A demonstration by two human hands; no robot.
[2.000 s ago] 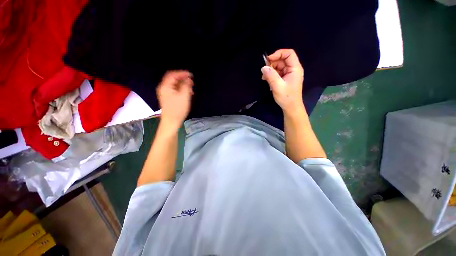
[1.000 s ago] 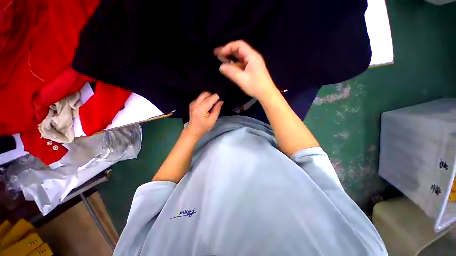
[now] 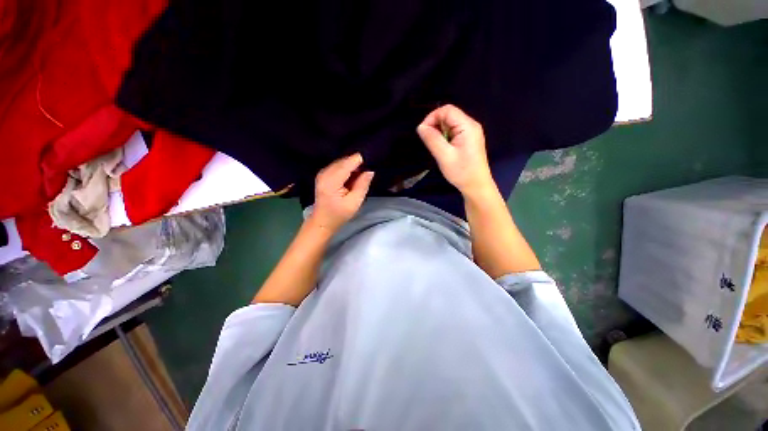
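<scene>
The dark garment (image 3: 370, 67) lies over the table and hangs over its front edge towards my lap. My left hand (image 3: 344, 192) is at its lower edge, with thumb and forefinger a little apart; whether dark cloth is between them cannot be told. My right hand (image 3: 457, 150) is over the garment to the right, fingers curled round small thread snips (image 3: 446, 132). Only a small yellow-green part of the snips shows; the rest is hidden by the fingers. A small pale strip (image 3: 409, 181) shows at the garment's lower edge between my hands.
Red garments (image 3: 80, 143) and a crumpled beige cloth (image 3: 84, 198) lie at left. Clear plastic sheeting (image 3: 126, 261) hangs below them. The white table top (image 3: 632, 67) shows at right. A white bin (image 3: 682, 269) with yellow cloth stands on the right.
My right hand first moved left across the garment, then back right and slightly down. My left hand has moved right and down to the garment's lower edge. The snips' blades no longer show.
</scene>
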